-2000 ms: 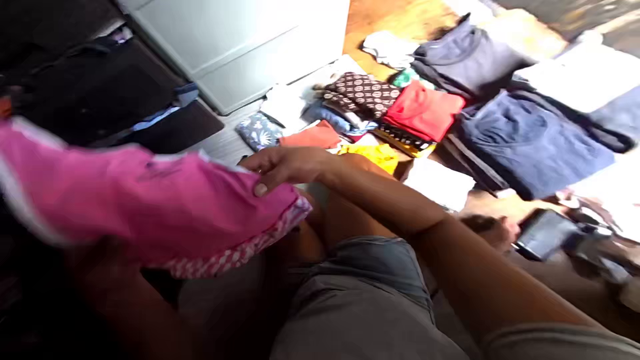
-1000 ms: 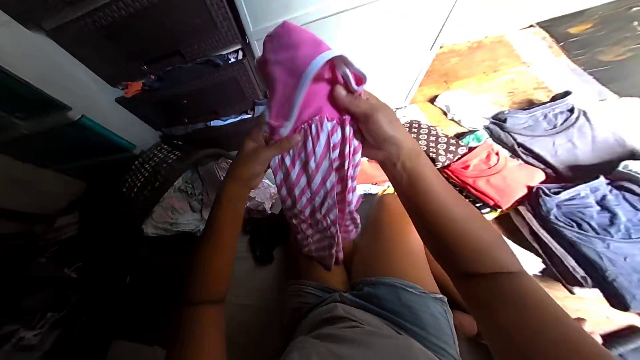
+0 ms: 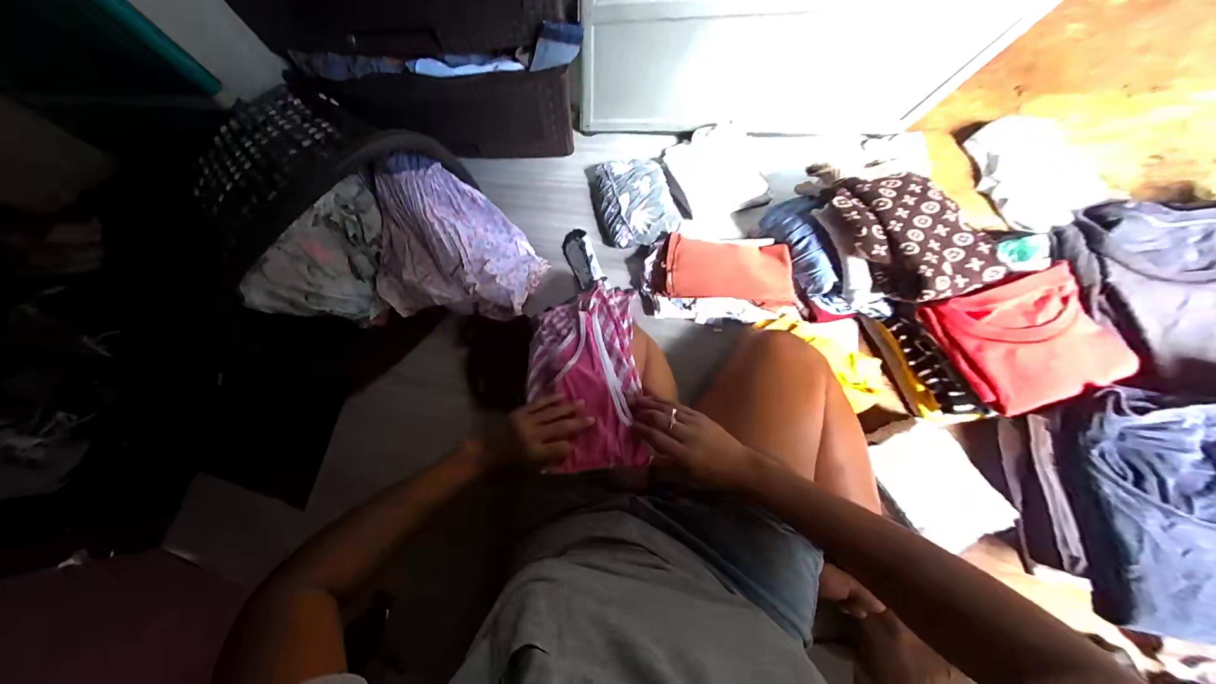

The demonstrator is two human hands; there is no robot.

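A pink garment [image 3: 597, 399] with a striped section and white trim lies lengthwise over my thigh, its striped end towards the knee. My left hand [image 3: 549, 432] rests with fingers spread on its left edge, near the end closest to my body. Opposite it, my right hand [image 3: 679, 432], which wears a ring, touches the right edge by the white trim. Both hands appear to lie flat on the cloth rather than grip it. Just past the garment a small dark object [image 3: 579, 258] is on the floor.
Folded clothes spread to the right: an orange piece [image 3: 730, 269], a brown patterned one [image 3: 912, 233], a red shirt [image 3: 1031, 332] and blue clothing [image 3: 1154, 503]. A dark container [image 3: 418, 142] with clothes spilling out lies at left. Behind stand a dark drawer unit [image 3: 475, 109] and a white panel [image 3: 731, 71].
The pink garment, held up in both hands a second ago, now lies on my thigh. My hands have come down with it and rest on its sides.
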